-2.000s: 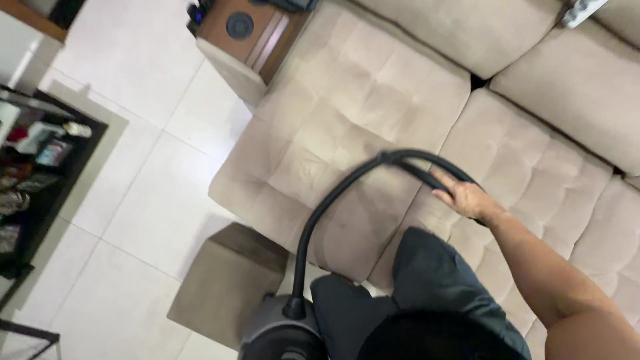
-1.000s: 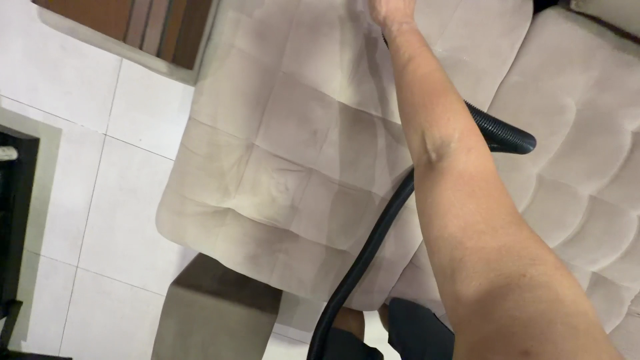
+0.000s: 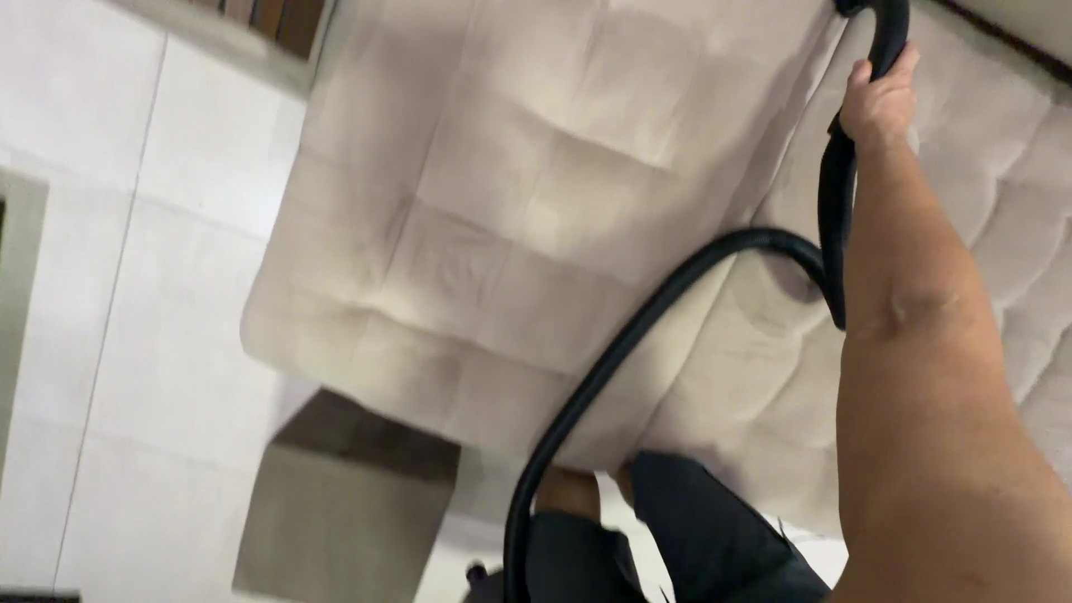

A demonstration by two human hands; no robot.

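Observation:
My right hand [image 3: 879,96] grips the black handle tube of a vacuum cleaner [image 3: 889,42] near the top right, above the tufted beige sofa seat [image 3: 502,193]. From the grip, the black hose [image 3: 611,360] hangs in a loop, then curves over the front edge of the seat to the lower middle. A small dark part of what looks like the vacuum body [image 3: 486,586] shows at the bottom edge. The nozzle end is cut off or too unclear at the top edge. My left hand is out of view.
A beige block-shaped stool or box [image 3: 343,519] stands on the white tiled floor [image 3: 167,335] by the sofa's front edge. A wood-topped side unit [image 3: 285,25] is at the upper left. My legs in dark shorts [image 3: 712,519] are close against the sofa.
My right hand, at the top middle one second ago, is now farther right, over the seam between seat cushions. The hose now forms a wide loop over the seat.

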